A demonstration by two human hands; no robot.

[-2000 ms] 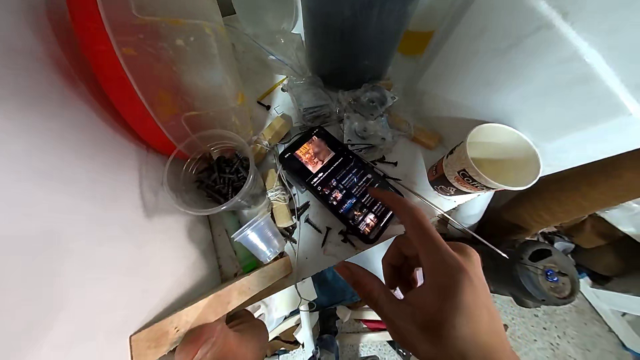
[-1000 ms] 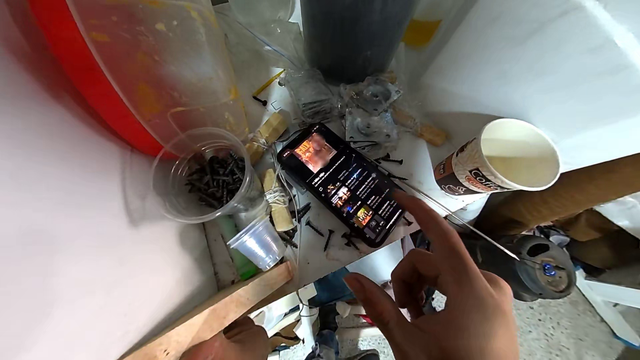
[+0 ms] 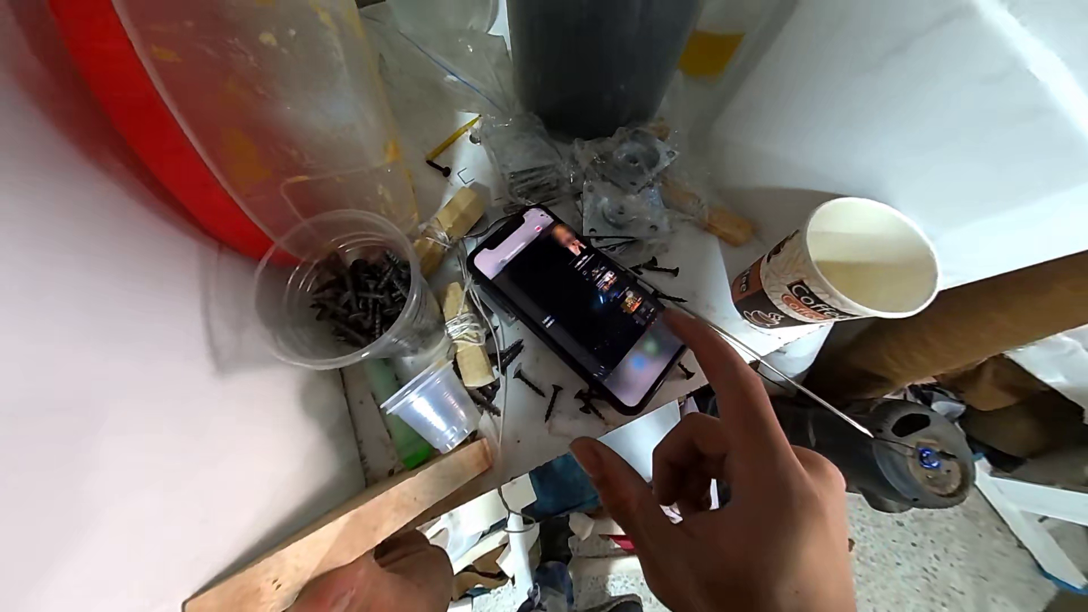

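A smartphone (image 3: 578, 306) with its screen lit lies face up on the white shelf (image 3: 544, 433), among loose dark screws (image 3: 529, 380). The extended index finger of my right hand (image 3: 731, 493) is at the phone's lower right edge; whether it touches the glass cannot be told. The thumb is held apart, and nothing is in that hand. My left hand (image 3: 382, 578), partly cut off by the bottom edge, is at a wooden strip (image 3: 365, 527); its fingers are curled, and whether they grip the wood is not clear. A thin metal rod (image 3: 790, 382) runs beside the right index finger.
Left of the phone stand a clear cup of dark screws (image 3: 361, 297), a small plastic cup (image 3: 438, 408) and string-wound wooden pieces (image 3: 467, 336). Bagged metal plates (image 3: 625, 204) lie behind it, near a dark container (image 3: 599, 59). A paper coffee cup (image 3: 782, 293) stands at right.
The phone's screen has changed from a full list of pictures to a shrunken, shifted view with pale areas at both ends. My right index finger stays near the phone's edge.
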